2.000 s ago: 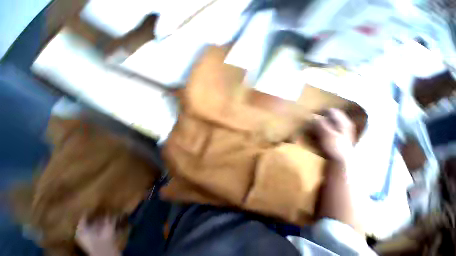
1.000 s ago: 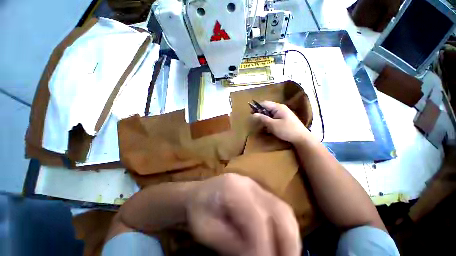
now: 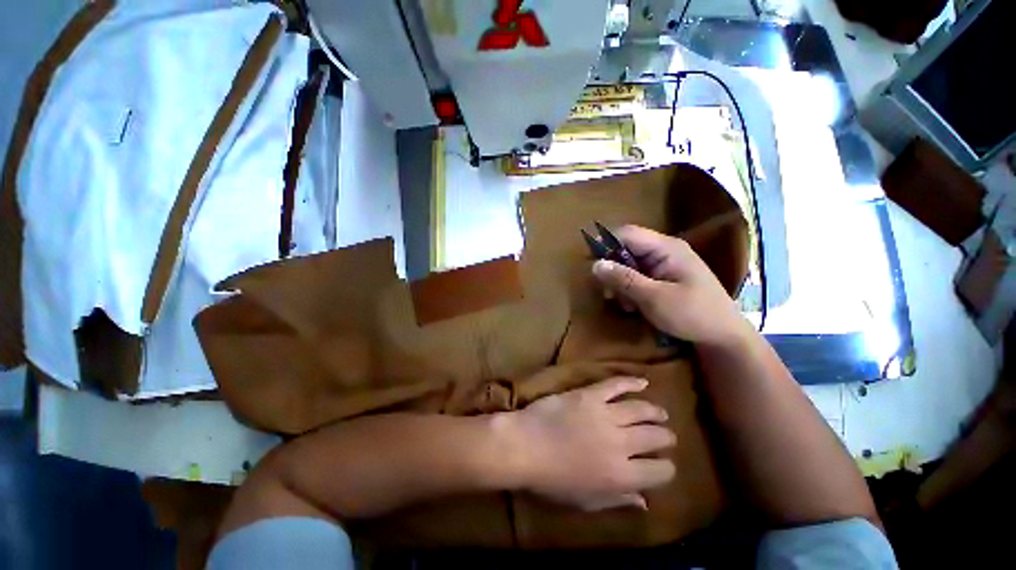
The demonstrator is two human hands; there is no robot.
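Note:
A large brown bag panel (image 3: 323, 345) with a notched far edge lies over the front of the white machine table and down towards my lap. A smooth reddish-brown leather patch (image 3: 468, 291) lies at the notch. My left hand (image 3: 602, 443) rests flat on the near part of the panel, fingers apart and pointing right, holding nothing. My right hand (image 3: 672, 284) is closed around dark thread snips (image 3: 611, 247) over the panel's right part, their tips pointing up and left.
The white sewing machine head (image 3: 513, 67) stands just beyond the panel, above a yellowish clamp frame (image 3: 579, 156). White lining pieces with brown strips (image 3: 111, 189) lie at the left. A dark screen (image 3: 980, 78) and small brown pieces (image 3: 934, 189) are at the right.
My left hand has come down from a raised, blurred position onto the panel. My right hand still holds the snips. The view has moved closer to the table.

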